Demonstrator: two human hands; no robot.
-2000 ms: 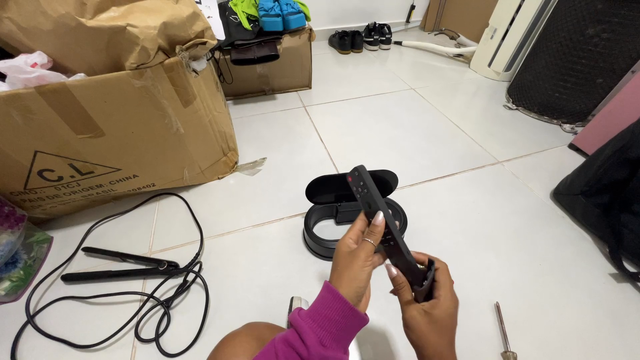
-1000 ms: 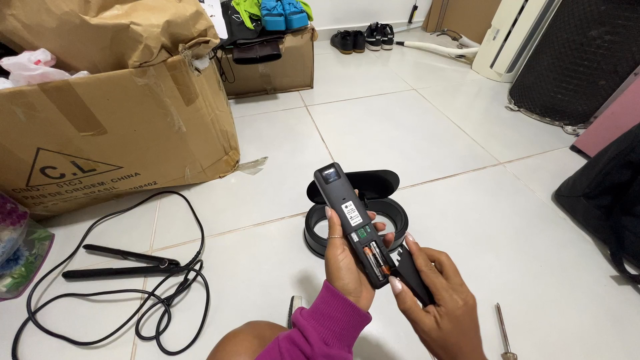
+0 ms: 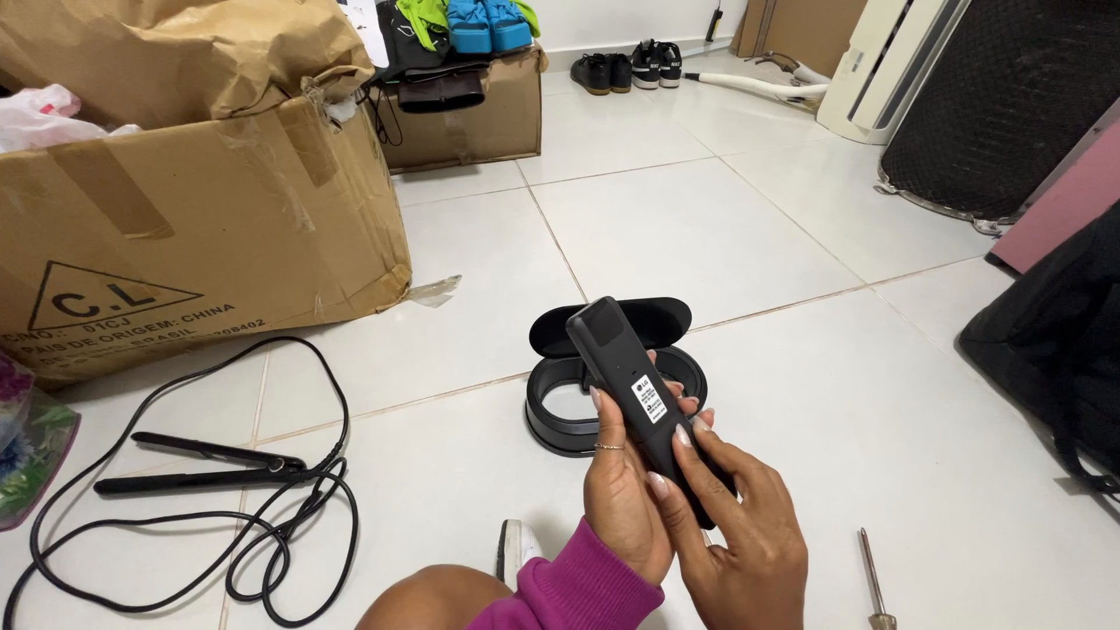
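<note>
My left hand (image 3: pixel 626 494), with a ring and a magenta cuff, grips a black LG remote control (image 3: pixel 621 372) from its left side. The back of the remote faces up and bears a white label. My right hand (image 3: pixel 744 525) holds the remote's lower end, its thumb and fingers pressed on the battery cover. The cover lies over the battery bay, so no batteries show. Just beyond the remote, a black oval case (image 3: pixel 560 433) with a raised lid stands on the tiles, partly hidden by the remote and my fingers.
On the left lie a black hair straightener (image 3: pixel 201 477) and its looped cord, before a large cardboard box (image 3: pixel 201 219). A screwdriver (image 3: pixel 871 573) lies at lower right, a black bag (image 3: pixel 1050 359) at the right edge. Shoes (image 3: pixel 626 70) and a white panel (image 3: pixel 884 70) stand farther back.
The remote was first held with its buttons showing, then turned back up with batteries exposed and the cover off in my right hand. Now the cover is on the remote.
</note>
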